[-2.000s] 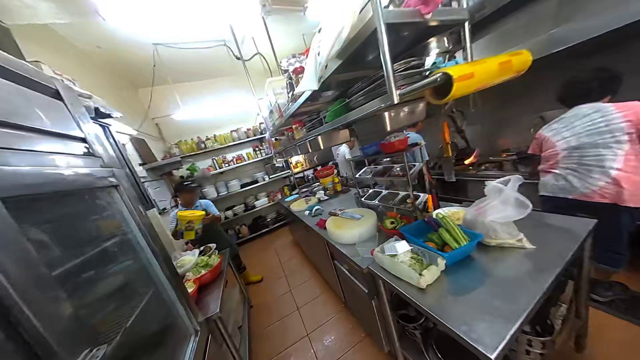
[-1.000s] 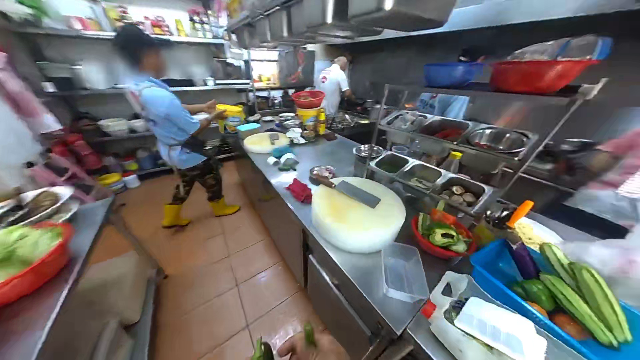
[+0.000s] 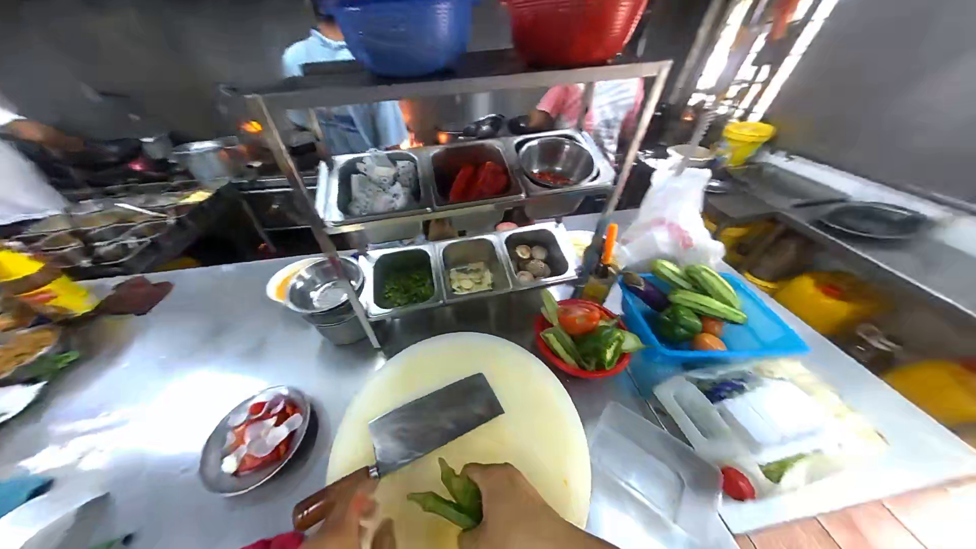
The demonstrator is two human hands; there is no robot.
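Note:
A round white chopping board lies on the steel counter with a cleaver on it, blade up and right, wooden handle at lower left. My left hand is at that handle; blur hides whether its fingers are closed round it. My right hand grips green vegetable pieces over the board's lower part. Left of the board is a steel plate of red and white slices. A red basket with a tomato and cut green vegetables stands beyond the board's right edge.
A blue tray holds vegetables, with a clear plastic container nearer me. Metal food pans and stacked steel bowls stand behind the board. A steel rack crosses above. Several people stand at stoves beyond, where flames show.
The view has swung right and come close over the chopping board. A hand with green pieces, low in the frame a second ago, is now over the board. The cleaver's handle now has my left hand at it.

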